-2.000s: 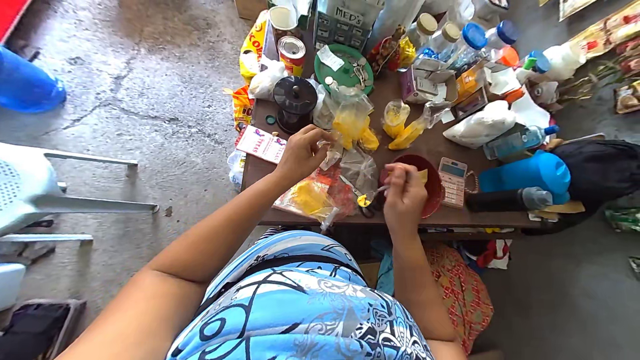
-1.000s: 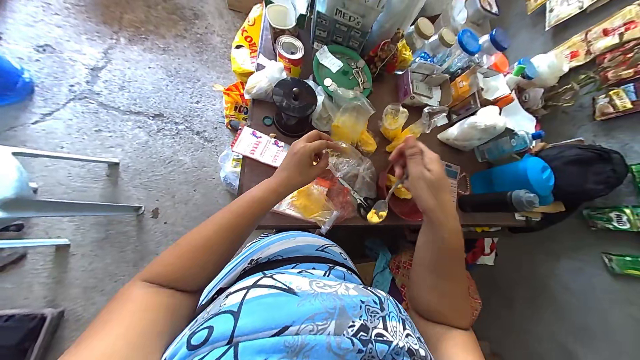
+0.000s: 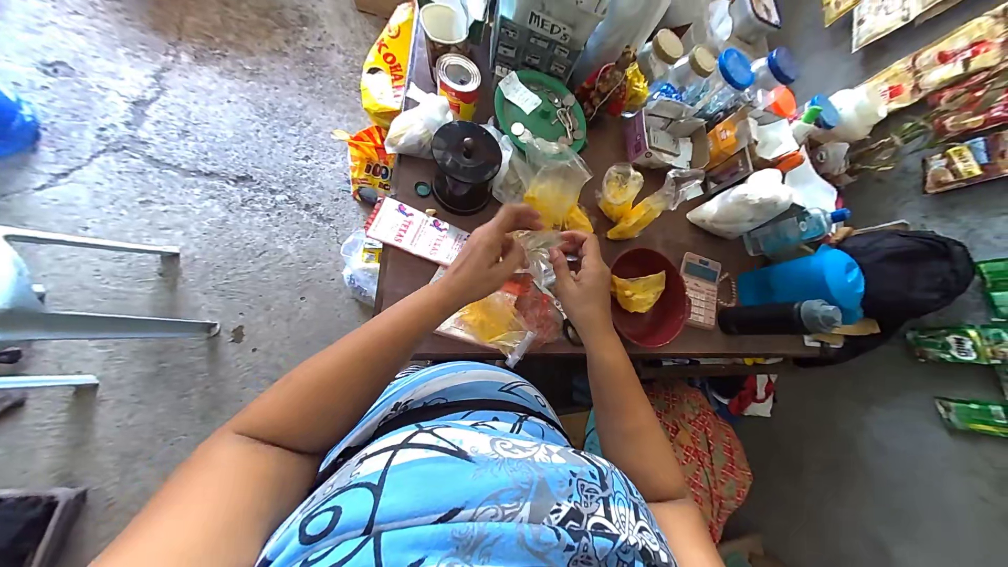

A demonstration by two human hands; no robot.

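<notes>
Both my left hand (image 3: 492, 248) and my right hand (image 3: 581, 279) grip a small clear plastic bag (image 3: 539, 246) between their fingertips, over the front of the brown table. Under and in front of my hands lie clear bags with yellow and reddish contents (image 3: 492, 321). Right of my right hand stands a dark red bowl (image 3: 669, 319) with a yellow piece (image 3: 639, 291) inside. Filled bags of yellow stuff (image 3: 551, 197) lie just beyond my fingers, with more (image 3: 636, 216) to the right. Scissor handles (image 3: 572, 332) show partly beside my right wrist.
A black lidded container (image 3: 466, 161), a printed carton sheet (image 3: 417, 230) and a green plate with coins (image 3: 579, 134) surround the work spot. To the right are a pink calculator (image 3: 699, 290), a black bottle (image 3: 776, 317) and a blue container (image 3: 803, 283). Lidded jars (image 3: 732, 75) stand at the back.
My right hand has moved left from over the red bowl to the clear bag near my left hand. The spoon with yellow stuff, seen near that hand earlier, is no longer visible.
</notes>
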